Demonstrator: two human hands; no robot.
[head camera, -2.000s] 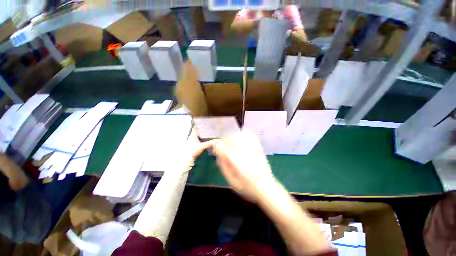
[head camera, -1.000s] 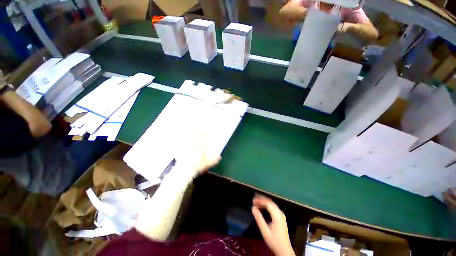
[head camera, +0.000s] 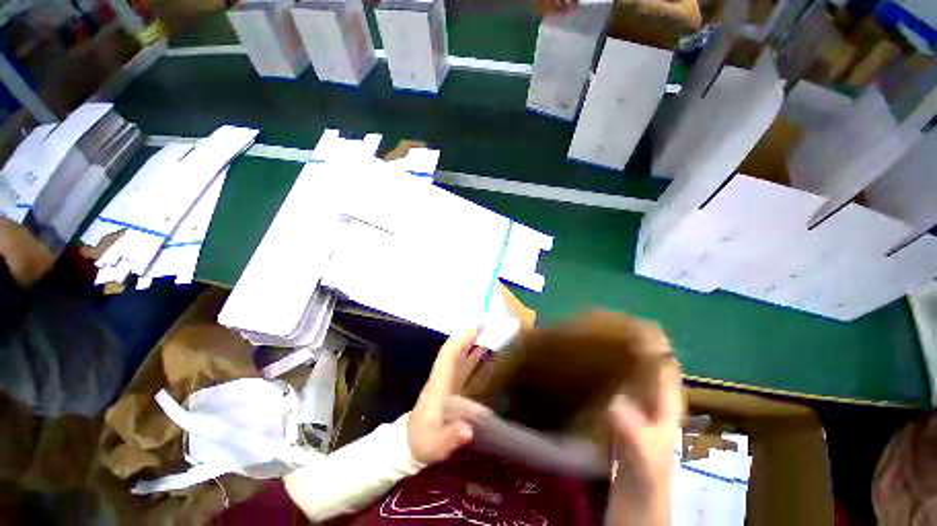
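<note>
A carton (head camera: 586, 375) is held partly opened at my lap, its brown inside facing up and its edges blurred. My left hand (head camera: 444, 406) is on its left side, fingers raised near the end of a blank. My right hand (head camera: 645, 437) grips its right side. The stack of white blanks (head camera: 272, 257) lies in front on the bench edge. On it a carton blank with a blue stripe (head camera: 432, 247) lies askew, its notched end pointing right. The carton's bottom end is hidden.
Open cartons (head camera: 781, 247) stand at right on the green bench (head camera: 575, 298). Closed cartons (head camera: 413, 46) stand across the white rail. More blanks (head camera: 175, 205) lie left, beside a person's arm (head camera: 26, 252). A scrap box with white strips (head camera: 241, 421) is lower left; a brown supply box (head camera: 786, 452) is lower right.
The carton has come between my hands at the lap and been opened. My left hand has left the stack; my right hand was empty. The top blank now lies turned across the stack.
</note>
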